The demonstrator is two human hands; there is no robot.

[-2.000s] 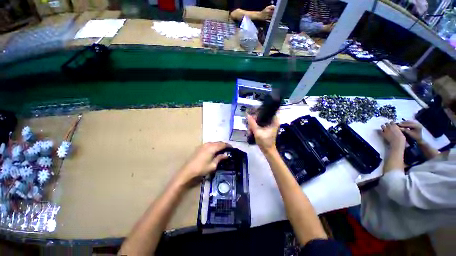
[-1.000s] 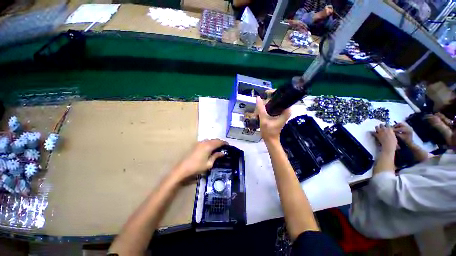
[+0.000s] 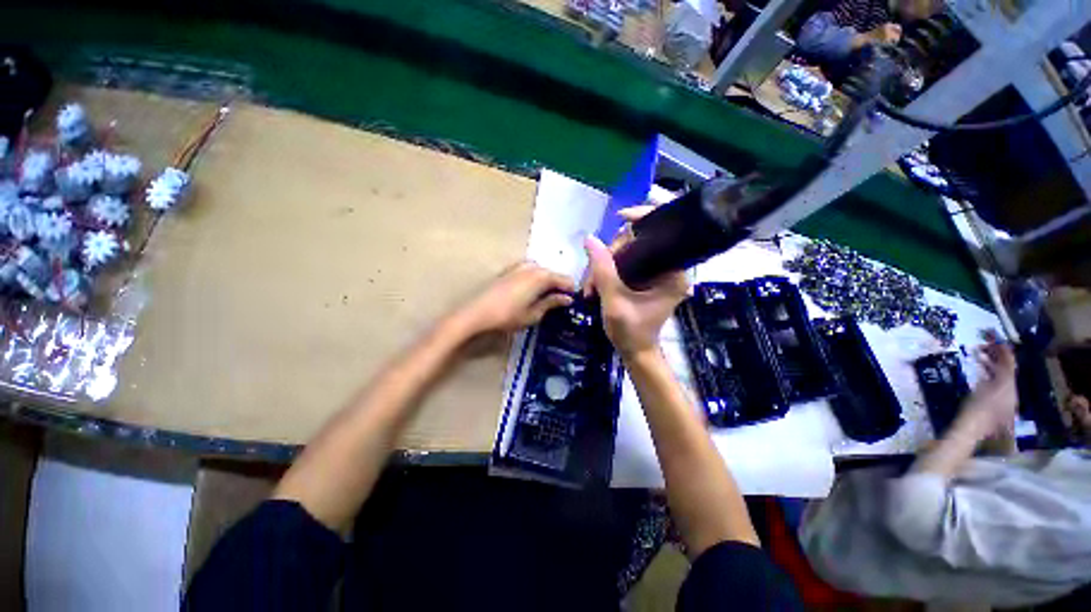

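Note:
The black plastic housing (image 3: 553, 407) lies open side up on white paper in front of me. My left hand (image 3: 526, 297) holds its far end, fingertips at the top edge. My right hand (image 3: 634, 293) grips the thick black electric screwdriver (image 3: 682, 233), tilted, with its lower end over the far end of the housing. The screwdriver's tip is hidden behind my fingers. The blue-and-white screw feeder (image 3: 637, 182) stands behind, partly covered by my right hand and the screwdriver.
Waiting housings (image 3: 736, 359) stand in a row at right. A heap of small metal parts (image 3: 855, 281) lies behind them. White-blue toothed pieces (image 3: 72, 203) are heaped at left beside the brown board (image 3: 323, 263). A co-worker's arm (image 3: 975, 412) is at right; a metal post (image 3: 885, 132) rises behind.
My right hand has brought the screwdriver from the feeder down to the far end of the housing. My left hand stays on the housing. The camera view has turned and shifted.

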